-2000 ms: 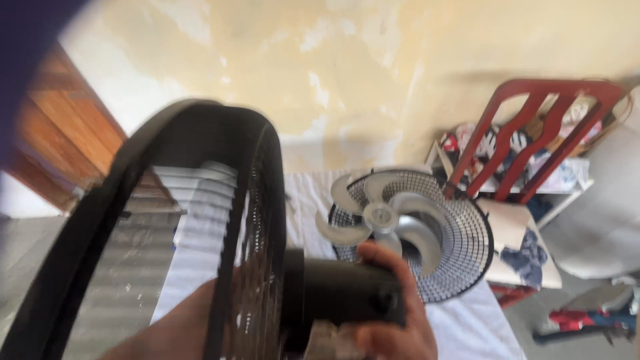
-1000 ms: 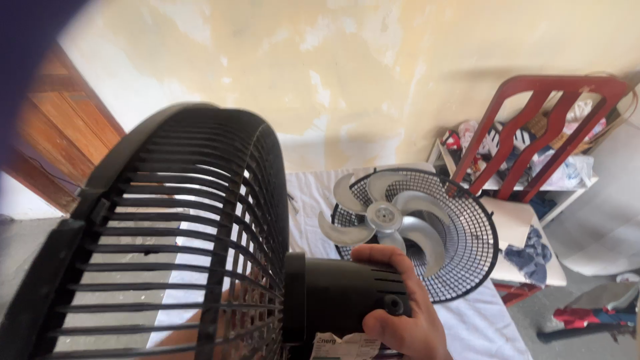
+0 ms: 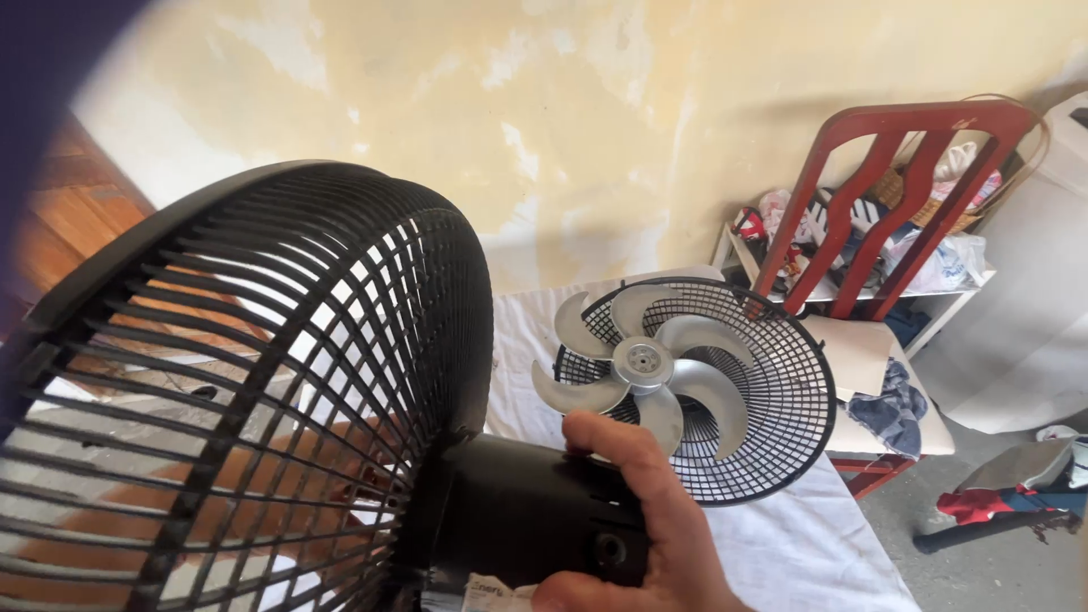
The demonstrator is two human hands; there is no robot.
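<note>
A black plastic fan grille [image 3: 340, 340], open at its front side, fills the left of the head view and joins a black motor housing [image 3: 527, 510]. My right hand [image 3: 654, 518] is closed around the rear of that housing, thumb below and fingers over the top. Through the bars my left hand [image 3: 280, 476] shows behind the grille, near its centre; its fingers are partly hidden, so its hold is unclear. A torn paper label [image 3: 497, 595] sticks to the housing's underside. Beyond, a grey fan blade [image 3: 643, 361] rests on a round black front grille [image 3: 786, 408].
A white cloth [image 3: 816, 544] covers the table beneath the loose parts. To the right stands a red wooden chair [image 3: 914, 204] with a denim cloth [image 3: 892, 408] on its seat. Behind it, a white shelf [image 3: 948, 314] holds shoes and bags. More cloth items [image 3: 1003, 493] lie on the floor.
The held grille has turned so that its back bars face the view more. My right hand remains on the motor housing. The loose blade and front grille have not moved.
</note>
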